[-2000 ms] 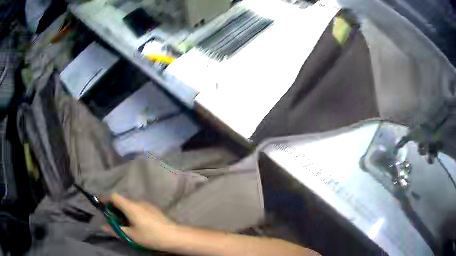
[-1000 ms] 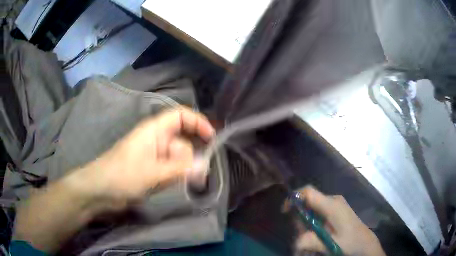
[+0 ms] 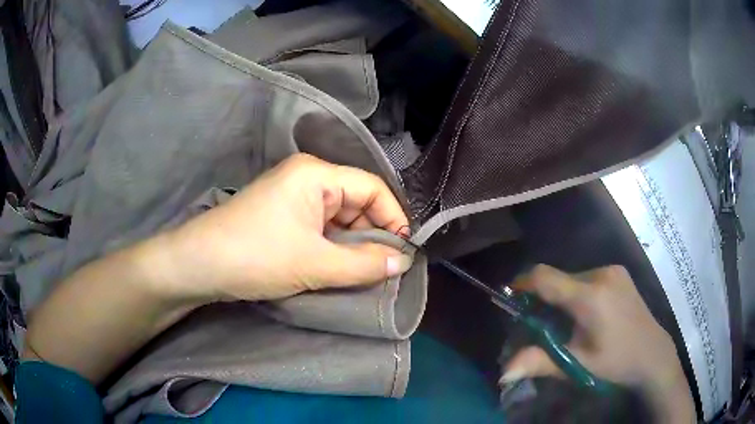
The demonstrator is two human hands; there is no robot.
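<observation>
The taupe garment piece (image 3: 182, 124) lies in folds across the left and middle, with a narrow binding along its edge. A dark brown inner fabric (image 3: 571, 116) with a pale bound edge stretches up to the right. My left hand (image 3: 306, 232) pinches the garment's bound edge at the centre, where the two edges meet. My right hand (image 3: 604, 331) holds green-handled scissors (image 3: 546, 339). Their blades point left, with the tips at the pinched seam beside my left fingertips. A thin dark thread shows there. Part of my right hand is blurred.
A white machine table (image 3: 662, 224) curves down the right side, with blurred metal parts near the right edge. Another white table corner with a wood-coloured edge (image 3: 447, 21) shows at the top. My teal clothing (image 3: 447, 381) is below the cloth.
The view has moved closer to the cloth. My left hand came into view and now pinches the seam. The scissors moved from the left side to the right, then up to the seam.
</observation>
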